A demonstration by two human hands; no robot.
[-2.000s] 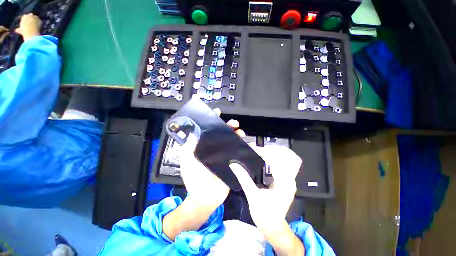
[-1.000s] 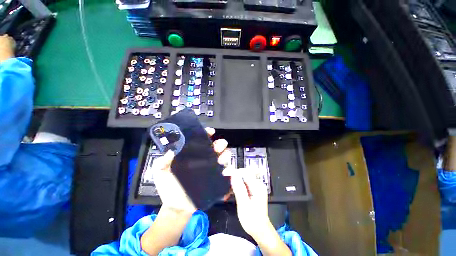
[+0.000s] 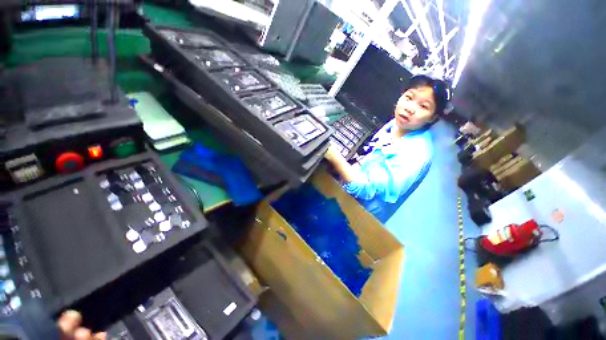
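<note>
A few blurred fingertips, apparently of my left hand [image 3: 78, 327], show at the bottom left, at the edge of a dark phone back cover [image 3: 32, 325] that the frame cuts off. The rest of that hand is out of the picture. My right hand is not in view. The black foam parts tray [image 3: 126, 269] is on the left, with rows of white-tabbed small parts [image 3: 157, 216] in its right compartment. Below it, the lower black foam tray [image 3: 207, 292] holds a phone housing [image 3: 174, 321] with a pale rectangular outline.
The press [image 3: 80, 141] with red and green buttons is upper left. Stacked foam trays [image 3: 222, 113] with phone-sized slots stand beyond green pads [image 3: 158, 121]. A blue cloth-like piece [image 3: 222, 174] hangs over the bench edge. An open carton [image 3: 312, 279] holds blue film. A person in blue sits beyond.
The view has swung right and up. The trays and the cover have shifted to the lower left of the picture. My right hand has left the picture and only a few fingertips remain.
</note>
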